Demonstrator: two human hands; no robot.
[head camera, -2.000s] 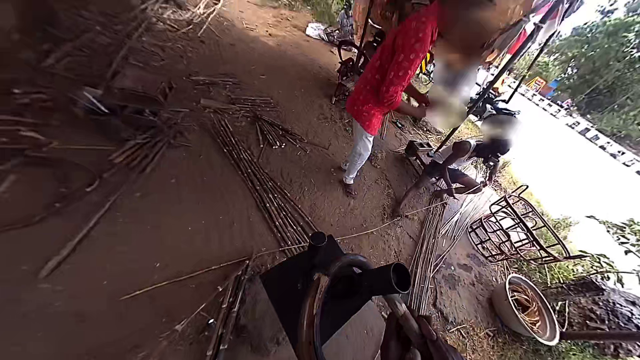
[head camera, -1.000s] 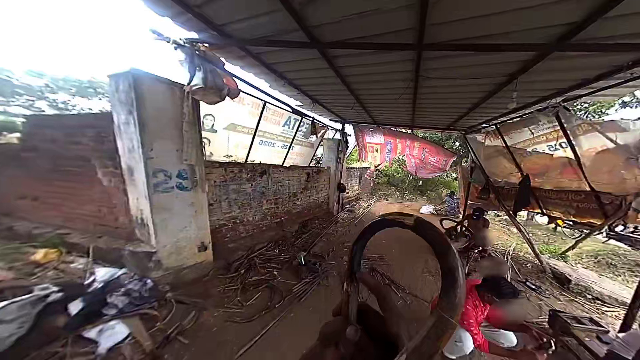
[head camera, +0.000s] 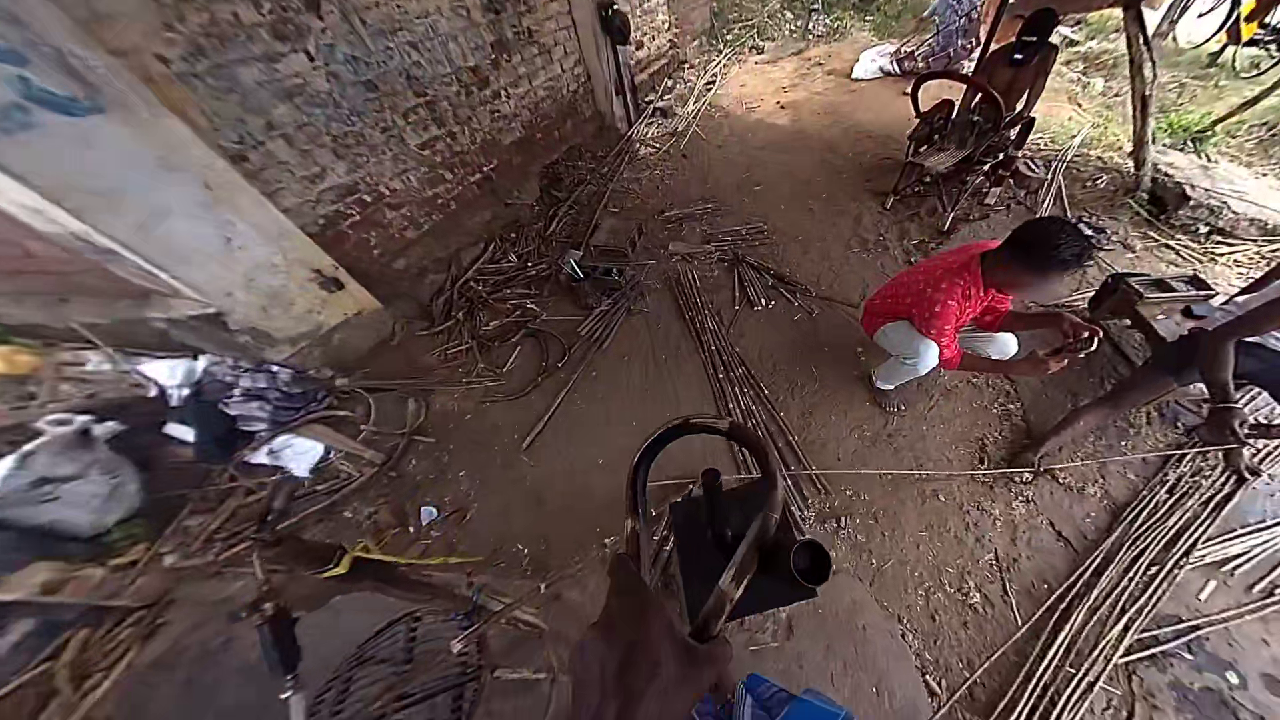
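Note:
My left hand (head camera: 645, 645), low in the centre of the head view, is closed around the lower part of a bent cane loop (head camera: 705, 425). The loop stands upright above my fingers. Seen through and beside it is a black metal fixture (head camera: 740, 550) with an upright tube and a wider open tube (head camera: 810, 562). Whether the cane touches the fixture I cannot tell. My right hand is out of view. Blue cloth or plastic (head camera: 775, 700) lies beside my left hand at the bottom edge.
A person in red (head camera: 935, 305) squats right of centre; another person's arm (head camera: 1215, 370) reaches over cane poles (head camera: 1130, 580). More cane bundles (head camera: 735, 370) lie ahead. A cane chair (head camera: 945, 150) stands farther back. Bags (head camera: 70, 480) and cane scraps lie left, near a brick wall (head camera: 400, 100).
The person in red, standing bent over two seconds ago, is now squatting. My view has swung up and back down. The bent cane loop remains in front of me.

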